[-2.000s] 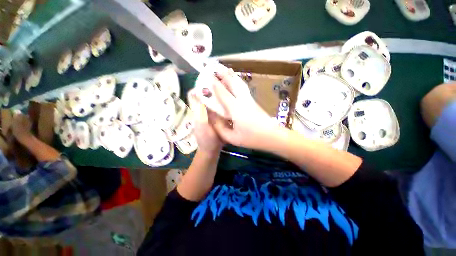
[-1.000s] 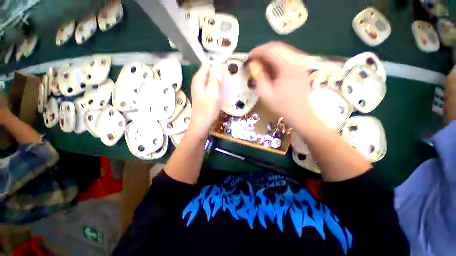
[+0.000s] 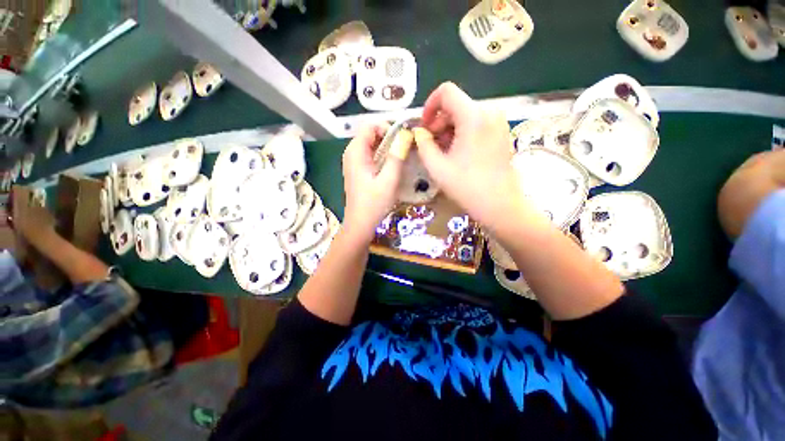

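Observation:
My left hand grips an off-white plastic housing by its left side, above the parts box. My right hand is at the housing's upper part, its fingertips close to my left thumb. Whether a ring is between the fingers cannot be told. The housing is partly hidden by both hands; a dark hole shows low on it. Shiny rings lie loose in the brown cardboard parts box below.
Housing stacks lie left and right of the box. A small mallet lies at the bench edge. A slanting metal post rises in front. Housings sit on the green belt. People's arms show at both sides.
The housing was lifted and tilted near my hands two seconds ago, then lowered facing me. My right hand has since moved in against it beside my left thumb.

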